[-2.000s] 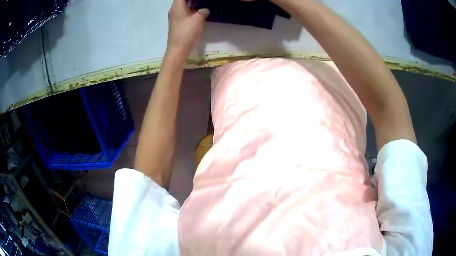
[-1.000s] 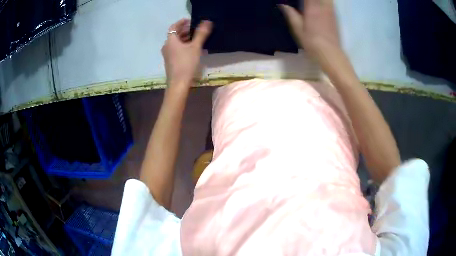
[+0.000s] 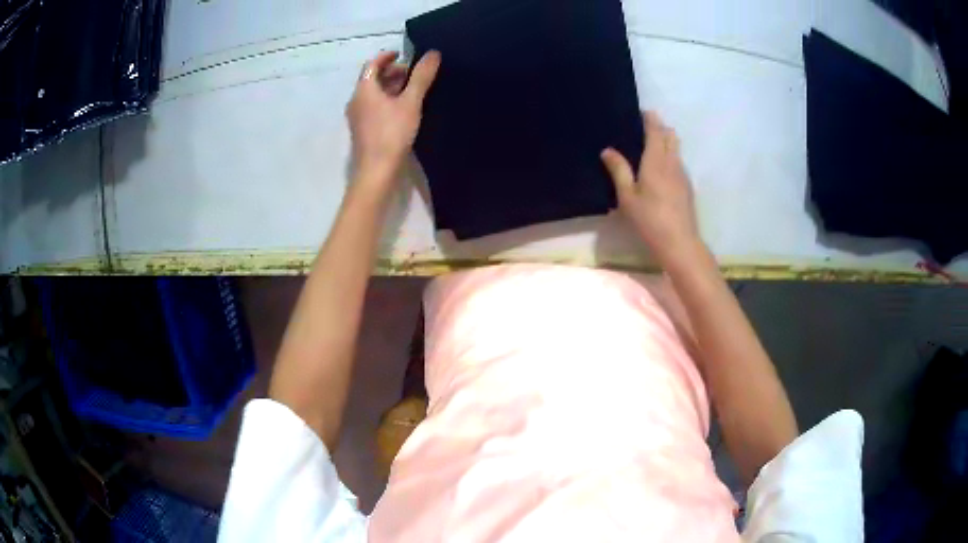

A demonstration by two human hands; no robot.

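A folded black garment (image 3: 525,117) lies on the white table in front of me, a slightly tilted rectangle with its near edge a little back from the table's edge. My left hand (image 3: 390,111) is at its left edge, with the thumb on the cloth and the fingers curled beside it. My right hand (image 3: 650,175) holds its lower right edge, thumb on top and fingers along the side. A small pale bit shows by my left fingertips; I cannot tell what it is.
Shiny bagged garments (image 3: 74,69) lie at the far left of the table. Matt black garments (image 3: 881,149) lie at the right, near a thin red mark (image 3: 934,267) at the taped edge (image 3: 202,263). A blue crate (image 3: 202,355) and a yellow-brown stool (image 3: 400,430) are below.
The view has tilted up, so more of the table and the whole near part of the garment show. My right hand has moved from above the cloth down to its lower right edge.
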